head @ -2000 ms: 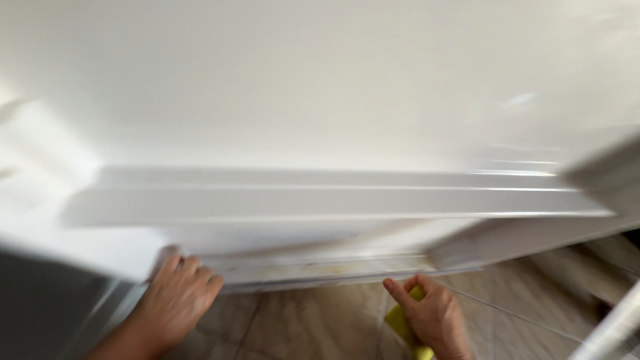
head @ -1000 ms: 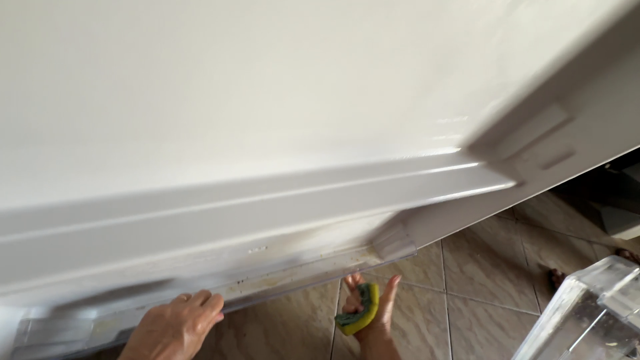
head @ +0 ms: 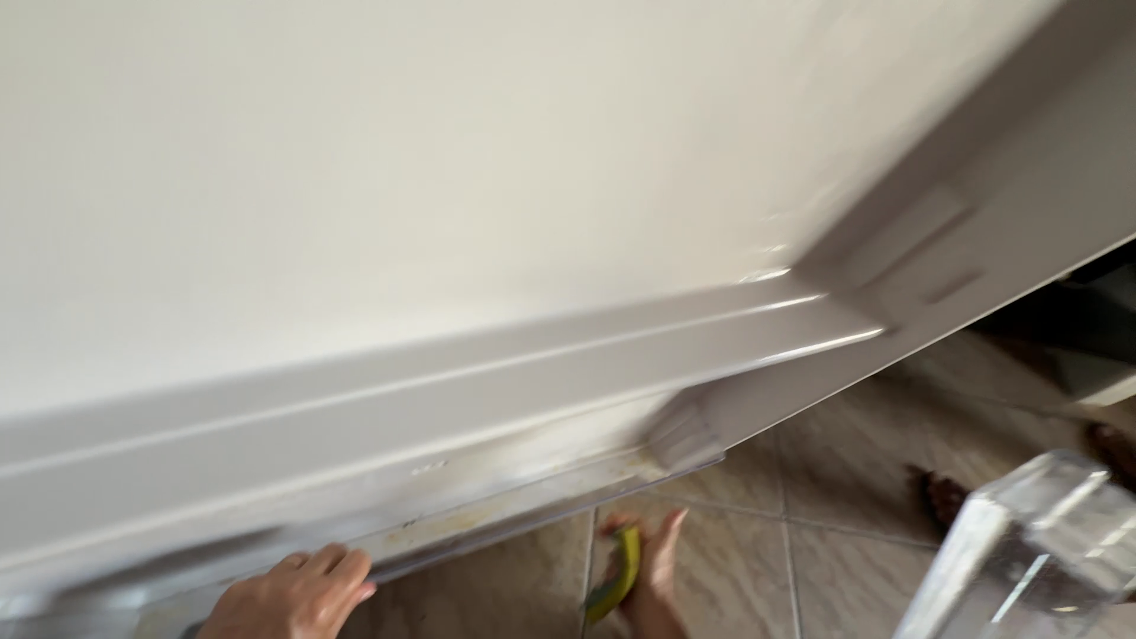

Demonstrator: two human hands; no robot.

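White moulded plastic, apparently the inner liner of a refrigerator door [head: 497, 195], fills most of the view. Along its lower part runs a shelf bin [head: 506, 510] with a clear rim and yellowish stains on its floor. My left hand [head: 288, 595] rests on the rim of this bin at the bottom left, fingers bent over it. Below the bin's right part, my right hand [head: 652, 564] holds a yellow and green scouring sponge [head: 621, 577], bent in the palm, with the thumb held away. The right hand does not touch the bin.
A clear plastic drawer or bin [head: 1021, 550] stands at the lower right. Marbled floor tiles [head: 852, 479] lie beneath. A dark object [head: 1065, 311] is at the right edge, and brown shapes, too blurred to name, show near the clear bin.
The view has swung, bringing the clear container into sight at right. My left hand stays at the bin's rim. My right hand, earlier close to the rim, is now lower and apart from it, still with the sponge.
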